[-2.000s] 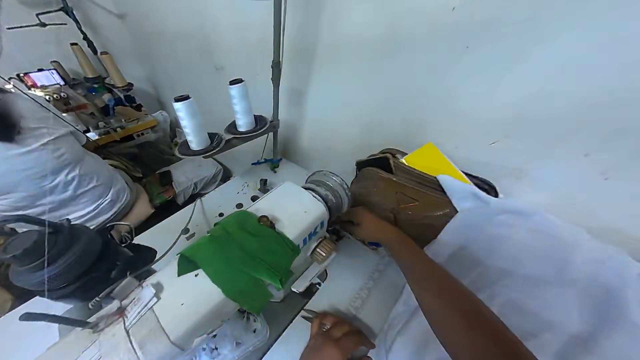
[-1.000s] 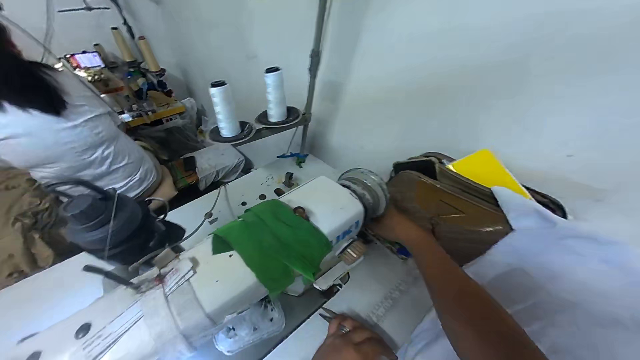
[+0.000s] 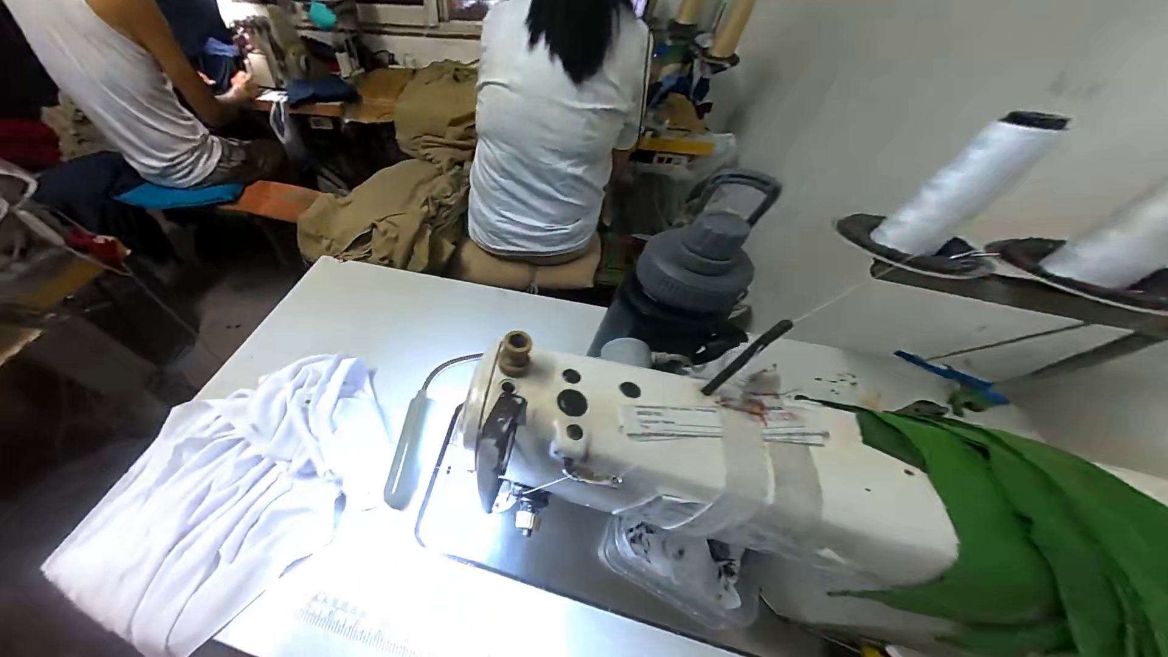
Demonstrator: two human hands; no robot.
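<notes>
Neither my left hand nor my right hand shows in the head view now. The white head of an industrial sewing machine [image 3: 675, 447] runs across the middle, with taped paper strips bearing writing on top. A green cloth [image 3: 1013, 511] drapes over its right end. Under the arm lies a clear plastic container [image 3: 680, 566] with small dark items inside. White fabric [image 3: 246, 493] lies crumpled on the left of the table. Between it and the machine is a small lamp with a grey handle [image 3: 408, 452], its light bright on the table.
A dark lidded bottle [image 3: 695, 265] stands behind the machine. White thread cones [image 3: 972, 182] sit on a stand at the right. One person [image 3: 557, 137] sits beyond the table, another person [image 3: 137, 91] at the far left. Khaki fabric [image 3: 392, 210] lies between them. A ruler scale [image 3: 351, 625] marks the front edge.
The view has swung strongly to the left. Both my hands, seen earlier near the handwheel and the machine bed, are out of view.
</notes>
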